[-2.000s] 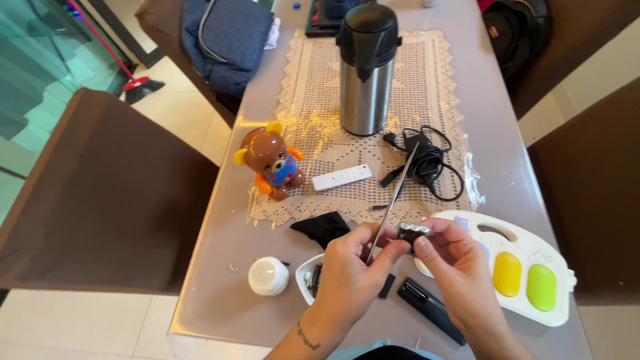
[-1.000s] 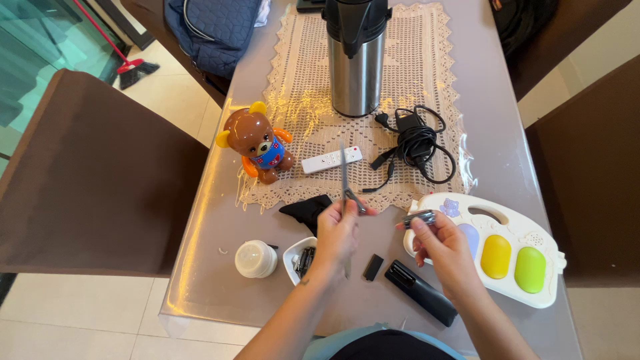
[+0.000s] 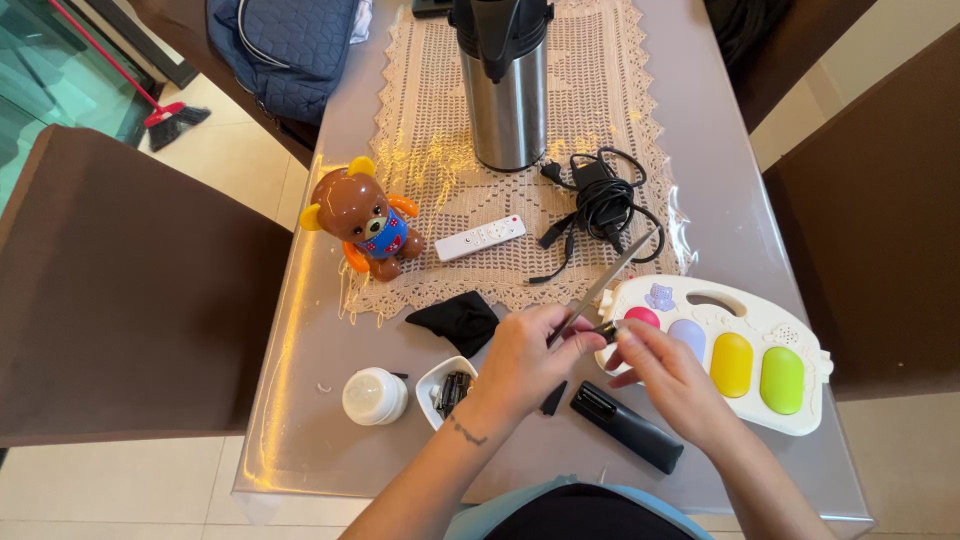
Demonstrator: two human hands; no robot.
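Note:
My left hand (image 3: 536, 352) holds a thin metal blade (image 3: 604, 285), its tip pointing up and to the right. A small dark battery-like piece (image 3: 606, 331) lies between the fingertips of both hands; my right hand (image 3: 664, 367) pinches its right end. Below my hands are a black handheld device (image 3: 626, 427) with an exposed slot and a small black cover (image 3: 553, 398). Left of my left wrist stands a white bowl (image 3: 429, 390) with several dark batteries (image 3: 453, 391). A white-lidded jar (image 3: 375, 396) and a black cloth (image 3: 457, 321) are nearby.
A white toy panel (image 3: 810, 367) with coloured buttons lies right, partly behind my right hand. Further back are a bear toy (image 3: 352, 206), a white remote control (image 3: 480, 238), a coiled black power adapter (image 3: 600, 196) and a steel thermos (image 3: 506, 105) on a crocheted runner (image 3: 427, 97).
My hands, apart one second ago, have come together at the small dark piece. The blade, nearly upright before, now slants up to the right.

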